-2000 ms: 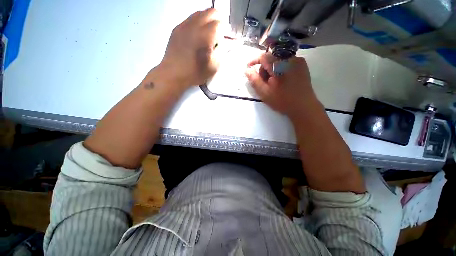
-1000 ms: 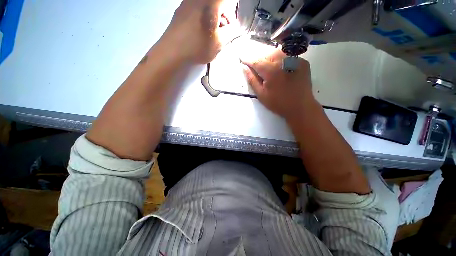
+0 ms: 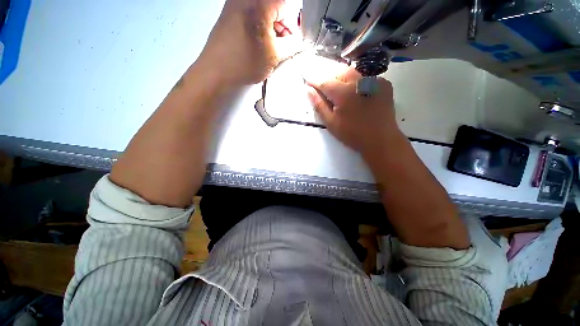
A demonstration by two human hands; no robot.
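The white sewing machine head [image 3: 439,38] with blue stripe stands at the top right. Its needle area [image 3: 327,48] is lit so brightly that details are washed out. My left hand [image 3: 251,44] is at the left side of the needle area, its fingertips lost in glare; a small red thing [image 3: 282,27] shows at its fingers. My right hand [image 3: 356,105] is below the needle area, thumb and finger close together beside a thin dark sliver [image 3: 308,82]. I cannot tell whether it is held. A round tension dial [image 3: 372,62] partly covers the right hand.
A black phone [image 3: 488,155] lies on the right of the table, beside a pink-red handled tool [image 3: 541,168] and a recessed tray [image 3: 555,181]. A measuring tape [image 3: 292,183] runs along the front edge. Pale cloth pieces [image 3: 537,253] hang below the table at right.
Since the first frame my left hand has moved up, closer to the machine's lit end. The view has shifted slightly. My right hand has stayed in nearly the same place below the needle area.
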